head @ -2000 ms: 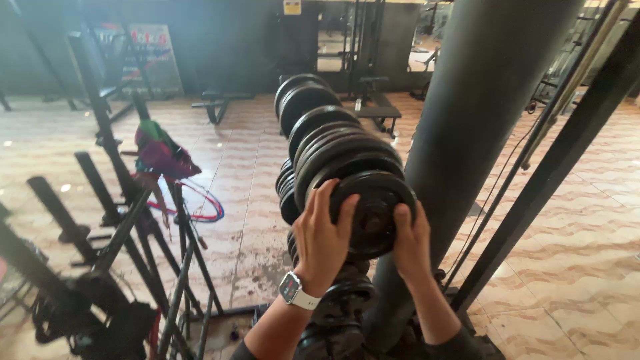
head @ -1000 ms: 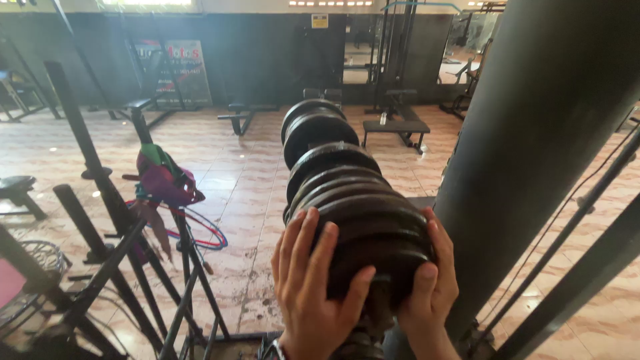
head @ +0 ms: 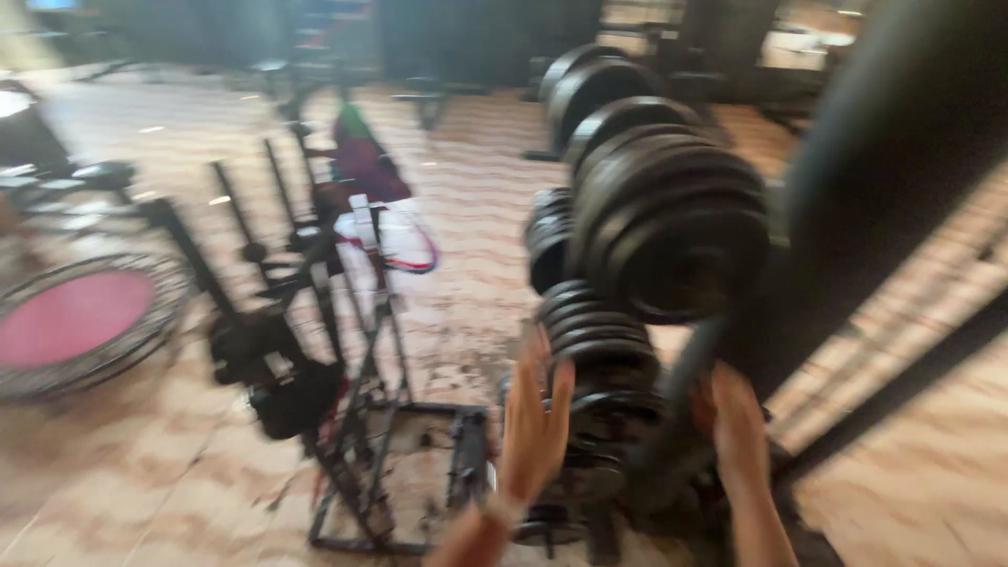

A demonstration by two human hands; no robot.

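Note:
Black weight plates [head: 677,213] are stacked in a row on the upper part of a rack, just above and ahead of my hands. My left hand [head: 535,417] is raised with its fingers apart, beside a lower row of plates [head: 598,331]; it holds nothing. On the other side, my right hand [head: 728,417] is below the upper stack, near the thick dark column, and also appears to hold nothing. Both hands are blurred. More plates hang behind and to the left of the upper stack.
A thick dark column [head: 874,150] rises close at the right. At the left are a black metal bar stand [head: 315,276] with cloth [head: 366,161] on it and a pink mini trampoline [head: 79,315]. Its base frame [head: 378,545] lies on the tiled floor [head: 472,197].
Both hands have come away from the front plates of the upper stack and are now lower and apart. The view has tilted down and to the left.

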